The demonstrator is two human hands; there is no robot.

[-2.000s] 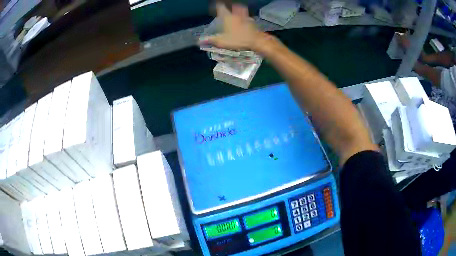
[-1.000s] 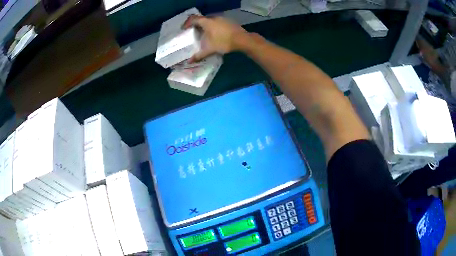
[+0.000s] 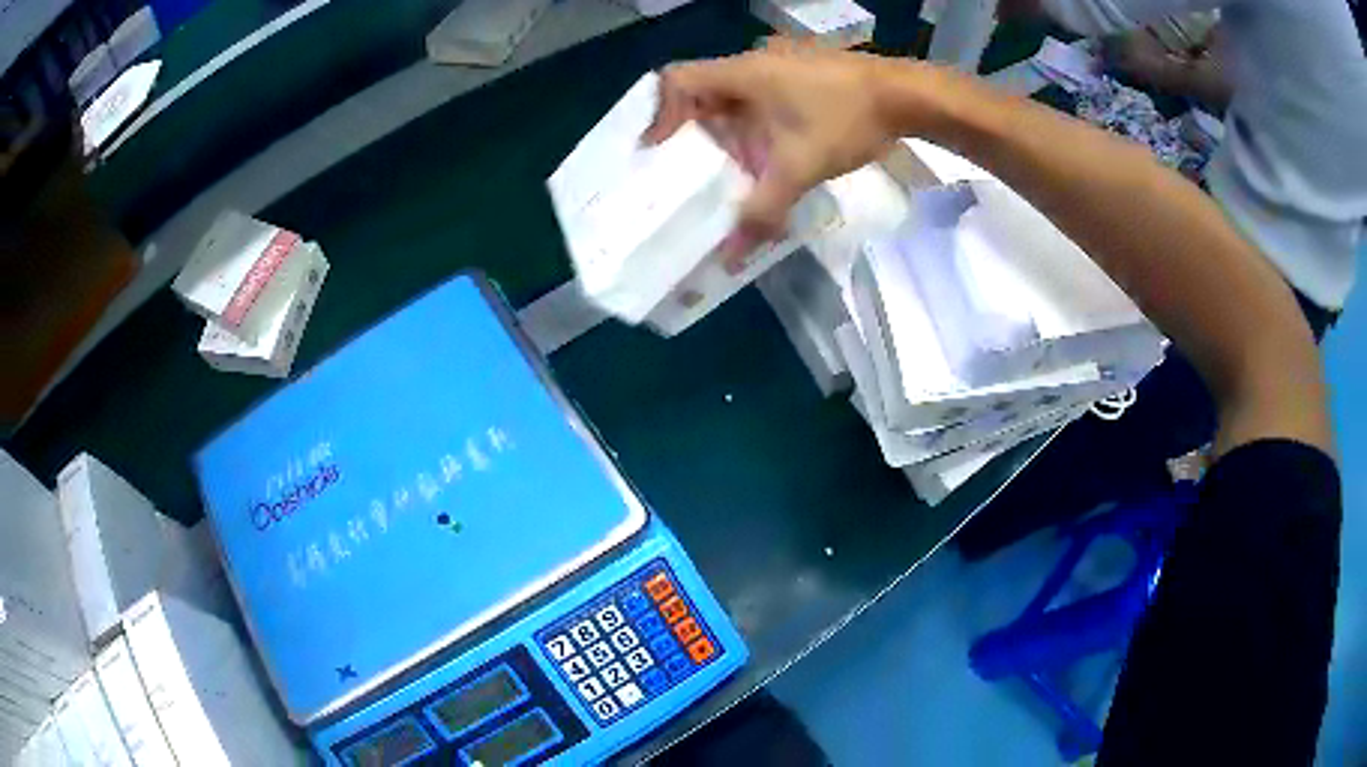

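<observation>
My right hand (image 3: 780, 143) grips white product boxes (image 3: 645, 210), which seem to be more than one held together, above the dark belt between the scale and the box pile. The counting scale (image 3: 420, 510) stands at the lower left with nothing on its blue platform. Its display windows (image 3: 477, 701) look dark. Two boxes lie stacked on the belt behind the scale, the upper one (image 3: 240, 270) with a pink-red band. My left hand is not in view.
White stacked boxes (image 3: 165, 689) stand left of the scale. An untidy pile of white boxes (image 3: 975, 330) lies at the right. A blue stool (image 3: 1064, 614) is below it. Another person's pale sleeve (image 3: 1297, 135) shows at the upper right. More boxes (image 3: 487, 27) lie beyond the belt.
My view has turned to the right. My right hand has left the two stacked boxes behind the scale and now holds boxes beside the right pile. The display windows have gone from lit green to dark.
</observation>
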